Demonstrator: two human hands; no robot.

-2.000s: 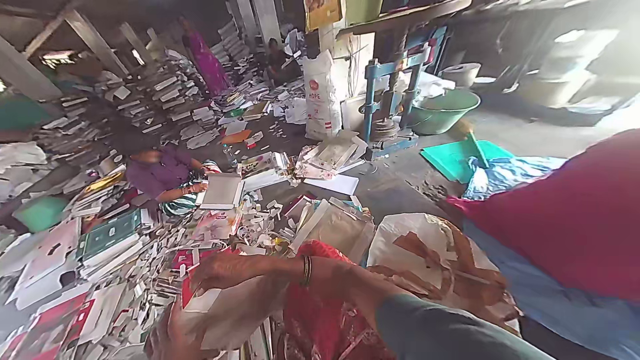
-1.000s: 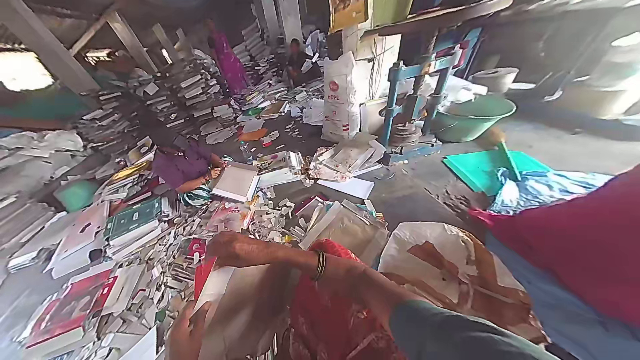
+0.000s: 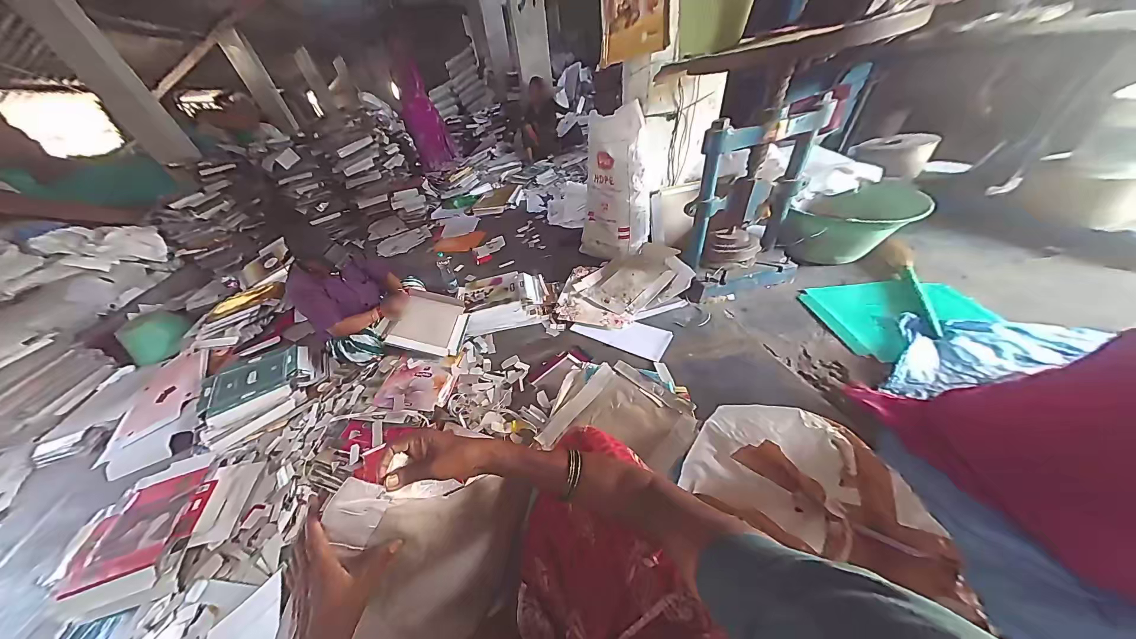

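My right hand reaches across from the right, its fingers closed on the white edge of a large greyish-brown board in front of me. My left hand is at the board's left edge, its fingers apart, thumb over the board; whether it grips is hard to tell. White paper lies along the board's upper left edge between both hands. A red cover with paper scraps lies just beyond my right hand. Red patterned cloth is to the board's right.
Paper scraps and stacked books surround the board. A person in purple sits ahead with a board. To the right are a round patched sack, a blue screw press, a green basin and a teal sheet.
The red piece that was at my right hand's fingers earlier now shows beyond them. White paper shows along the board's edge. My left hand's fingers have spread.
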